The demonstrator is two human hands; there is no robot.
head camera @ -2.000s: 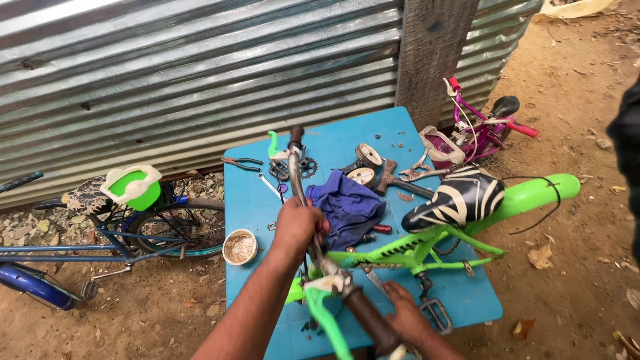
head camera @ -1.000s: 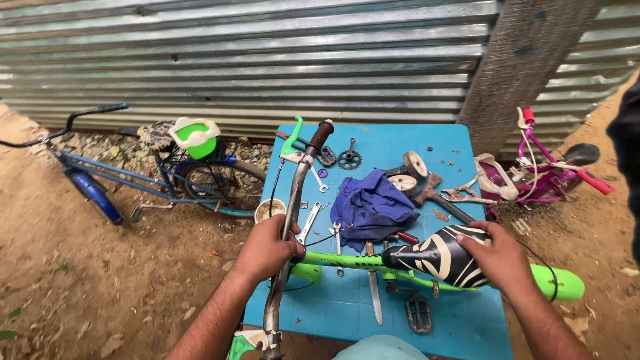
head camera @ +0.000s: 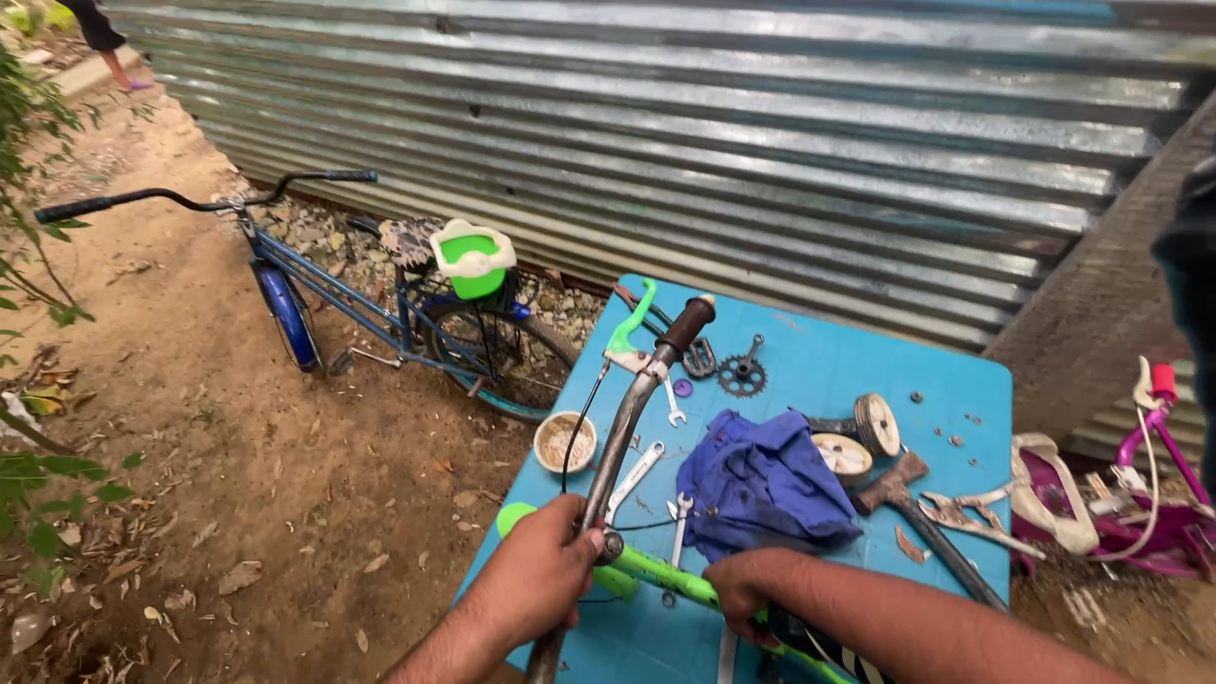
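Observation:
My left hand (head camera: 546, 570) is closed around the middle of a bicycle's metal handlebar (head camera: 622, 437), beside the stem. A brown grip (head camera: 686, 323) and a green brake lever (head camera: 635, 318) sit at its far end. My right hand (head camera: 746, 594) grips the green bicycle frame (head camera: 665, 575) farther right. The black and white saddle is mostly hidden under my right forearm. Just beyond my right hand lies a crumpled blue cloth (head camera: 760, 480). Combination wrenches (head camera: 635, 482) lie on the blue table (head camera: 807, 351) between the handlebar and the cloth.
On the table are a crank with chainring (head camera: 743, 373), a pedal (head camera: 699, 358), small white wheels (head camera: 876, 425), a hammer (head camera: 893, 484), locking pliers (head camera: 978, 518) and a bowl (head camera: 564, 443). A blue bicycle (head camera: 332, 285) stands left, a pink one (head camera: 1154, 513) right, corrugated metal (head camera: 665, 142) behind. A person's leg (head camera: 104, 43) shows top left.
My right hand has left the saddle and now holds the frame. My left hand stays on the handlebar. The view has swung left.

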